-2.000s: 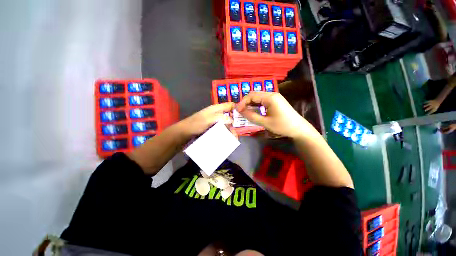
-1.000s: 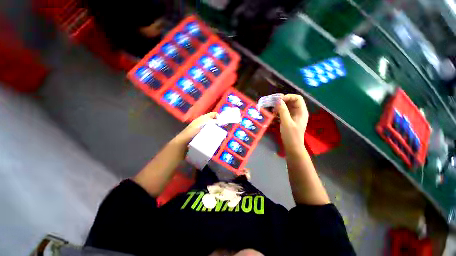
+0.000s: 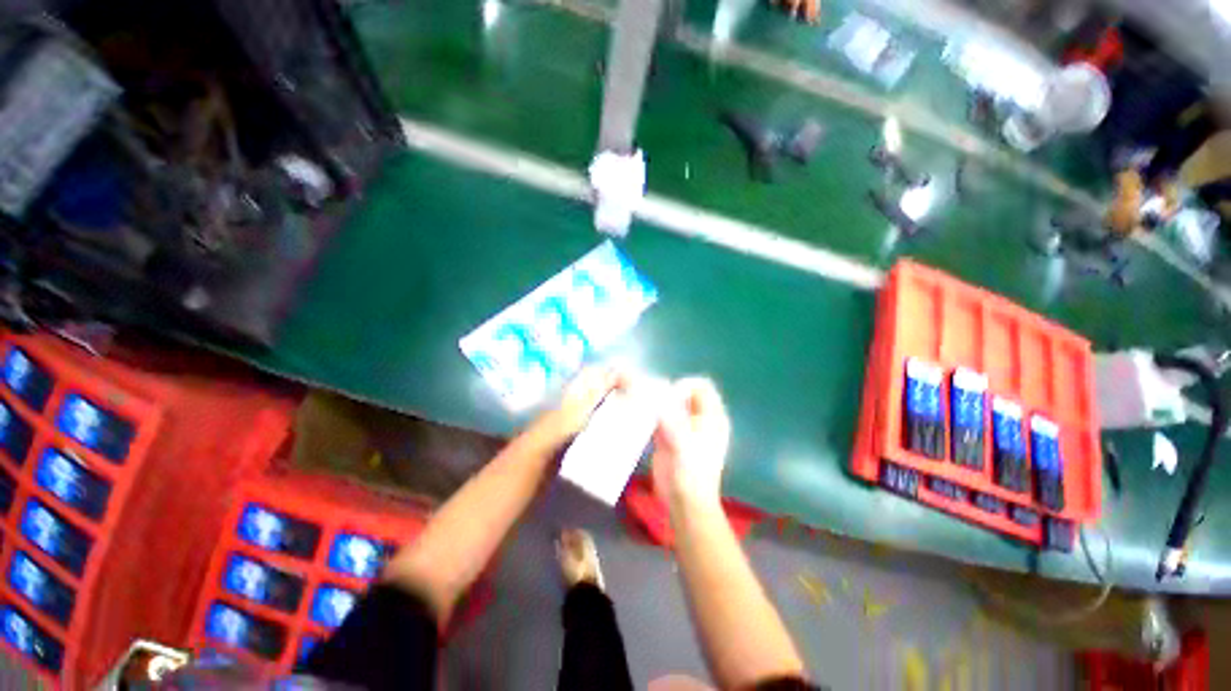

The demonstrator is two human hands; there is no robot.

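Note:
A white retail box point(image 3: 610, 448) is held at the middle, over the front edge of the green bench. My left hand point(image 3: 589, 400) grips its upper left side. My right hand point(image 3: 693, 429) is at its upper right side, blurred, with fingers closed together; whether a label is between them cannot be told. A blue and white printed sheet point(image 3: 560, 324) lies flat on the bench just beyond the hands.
A red compartment tray point(image 3: 983, 385) with several keypad phones stands on the green bench point(image 3: 756, 324) at right. More red trays of phones point(image 3: 81, 506) are at lower left. Dark equipment point(image 3: 176, 176) is at upper left. A black cable point(image 3: 1191, 486) lies at far right.
The view has turned towards the bench, so the phone trays now lie at lower left. My right hand, earlier apart from the box with a white label, is now beside the box.

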